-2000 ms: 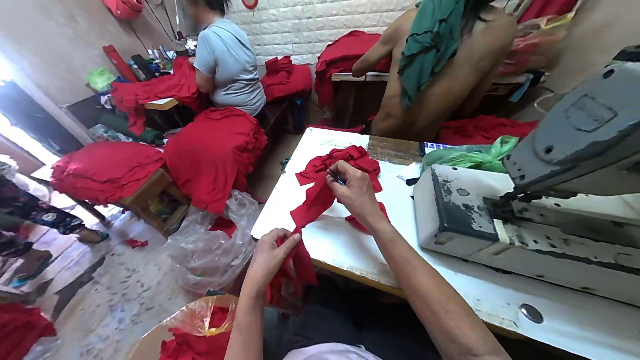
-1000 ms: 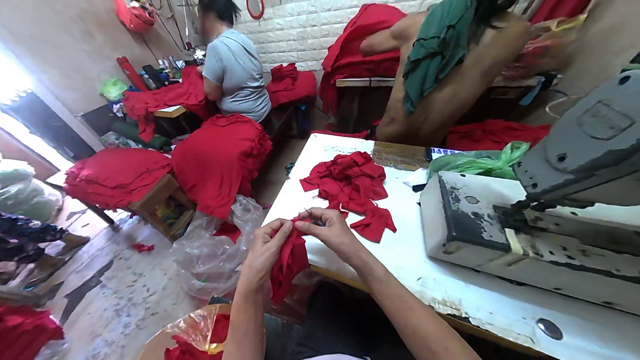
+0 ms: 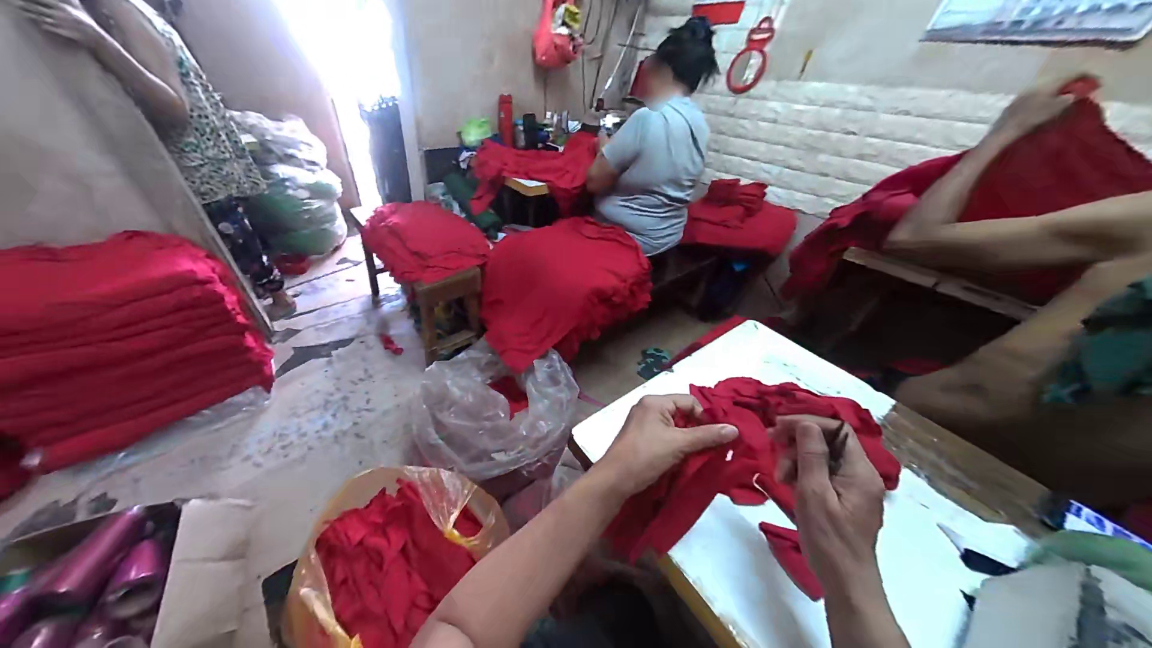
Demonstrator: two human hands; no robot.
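Observation:
My left hand (image 3: 661, 441) grips a piece of red fabric (image 3: 670, 508) between thumb and fingers, and the cloth hangs over the near edge of the white worktable (image 3: 720, 580). To its right, my right hand (image 3: 832, 477) has its fingers bent around a small dark tool (image 3: 839, 443), whose kind I cannot tell. Behind both hands lies a crumpled heap of red fabric pieces (image 3: 792, 400). Short pale bits, perhaps thread, show on the cloth between the hands. A narrow red strip (image 3: 792, 560) rests on the white top beside my right wrist.
A plastic-lined container of red cloth (image 3: 396, 558) stands left of my forearm, a clear plastic bag (image 3: 490, 418) beyond it. Stacked red cloth (image 3: 126, 346) and a box of thread cones (image 3: 99, 585) are at left. One person (image 3: 655, 171) sits ahead; another's arms (image 3: 1008, 234) lift cloth at right.
The view has swung left. My hands, close together over the table's near edge a second ago, are now apart over the white top by the heap. The person at right has raised red cloth.

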